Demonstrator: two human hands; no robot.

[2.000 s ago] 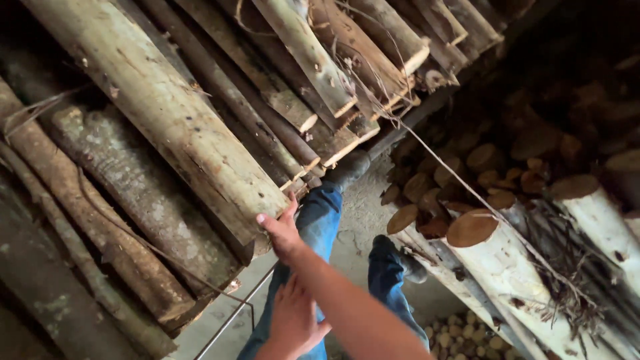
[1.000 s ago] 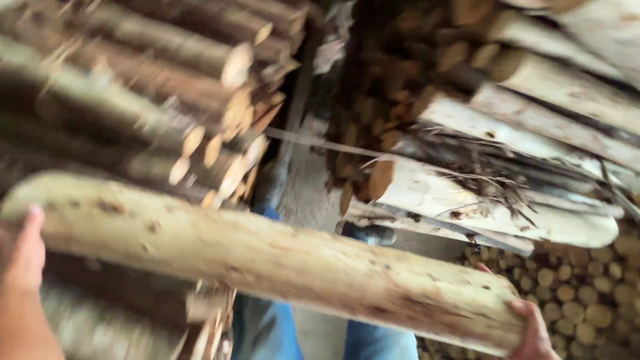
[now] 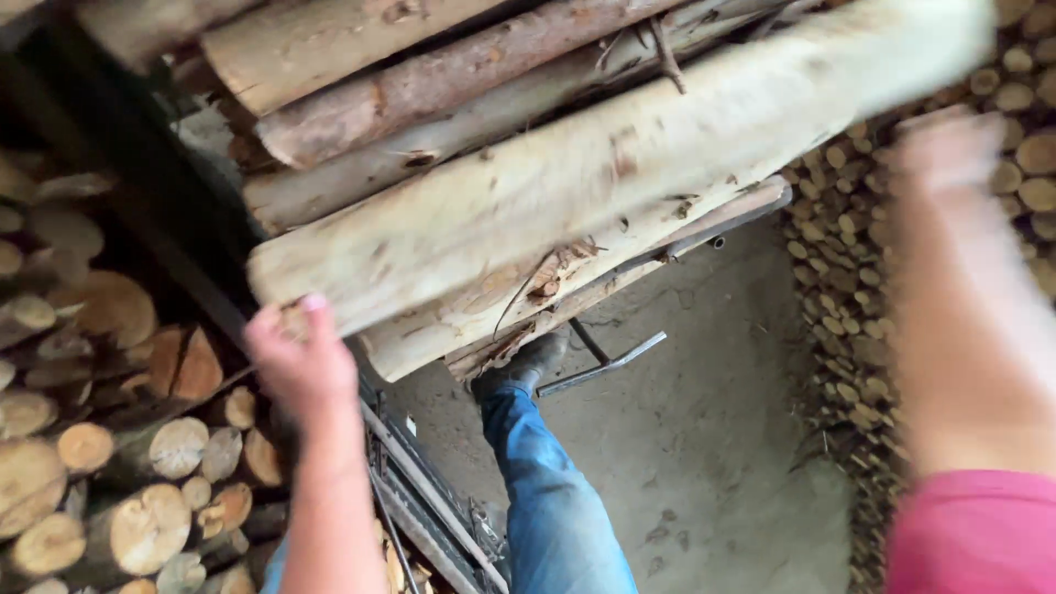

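A long pale debarked log [image 3: 577, 190] runs slantwise over the upper part of the view, on or just above other logs. My left hand [image 3: 301, 351] grips the log's lower left end, with the thumb on top. At the right, my right hand [image 3: 949, 153] is blurred and near the log's far right end; whether it touches the wood or how its fingers lie cannot be told. Just below the pale log lies another peeled log [image 3: 462, 318] with a knot and loose bark. Above it, a reddish log [image 3: 445, 78] lies roughly parallel.
Stacked log ends [image 3: 148, 528] fill the lower left, and a stack of smaller round ends [image 3: 841, 305] stands at the right. A metal bar with a crosspiece [image 3: 606, 367] juts out over the concrete floor [image 3: 701, 462] beside my boot [image 3: 528, 363]. Metal rails [image 3: 437, 503] stand at lower left.
Two seconds ago the pale log lay on the left stack; one second ago both hands held it across my front. Now it is over the other pile. The view has turned strongly.
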